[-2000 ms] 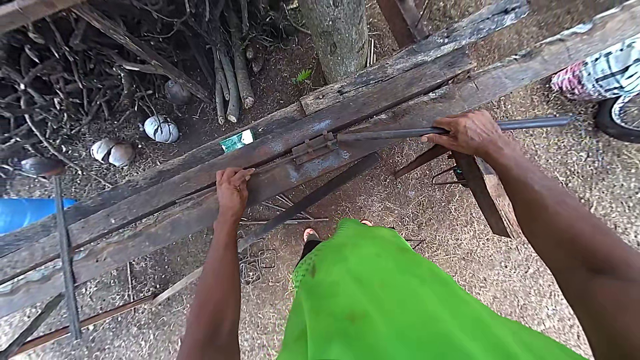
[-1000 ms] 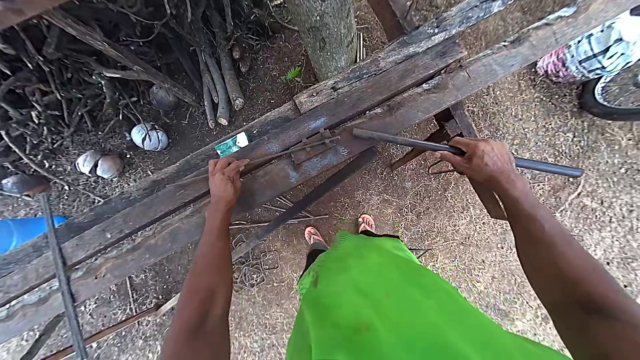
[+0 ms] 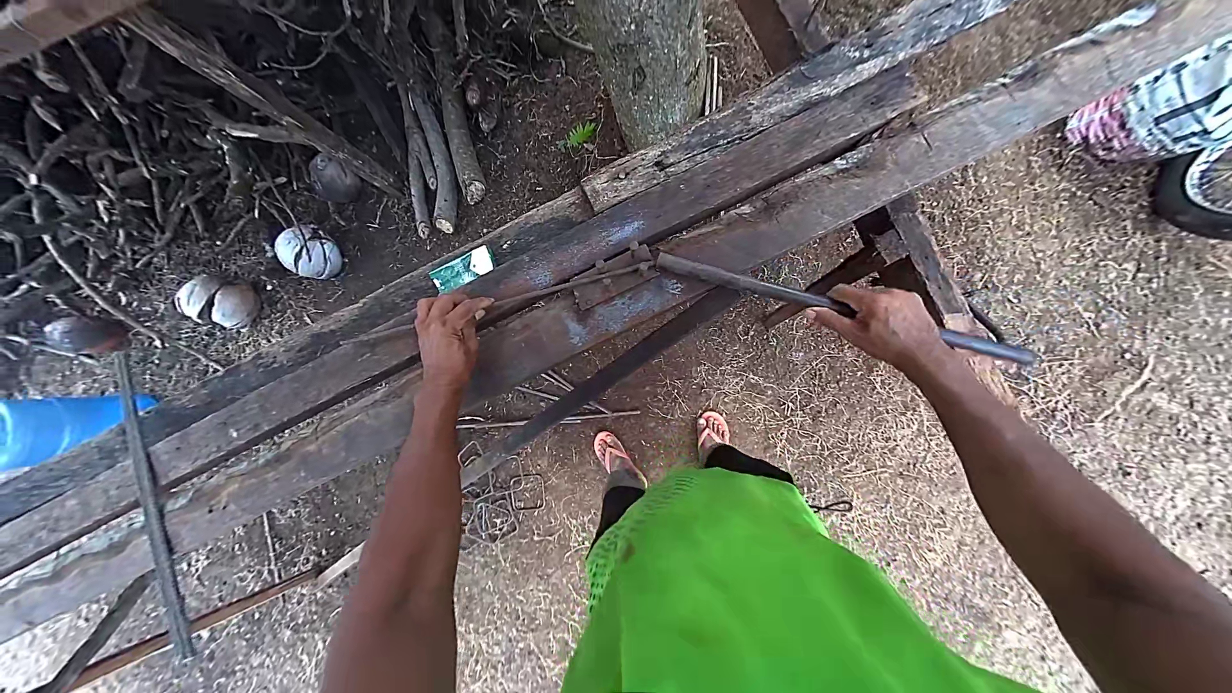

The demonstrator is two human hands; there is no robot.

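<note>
My right hand (image 3: 881,322) is closed around a dark metal pipe (image 3: 741,279), whose near end sticks out past my fist. The pipe's far end meets a small metal jig with upright pegs (image 3: 616,276) fixed on the wooden beams. A thin metal rod (image 3: 539,292) runs from the jig leftward under my left hand (image 3: 449,337), which presses or grips it against the beam (image 3: 539,337). A small green and white packet (image 3: 462,269) lies on the beam just beyond my left hand.
Several bent wire frames (image 3: 500,500) lie on the ground beside my feet. A hammer-like tool (image 3: 144,481) lies across the beams at left, near a blue container (image 3: 58,428). Beyond are coconut husks (image 3: 308,252), stacked branches (image 3: 443,144) and a tree trunk (image 3: 650,67). A wheel (image 3: 1198,192) stands at right.
The pipe in my right hand has swung toward my body; two seconds ago it lay nearly in line with the rod. My left hand stays at the rod.
</note>
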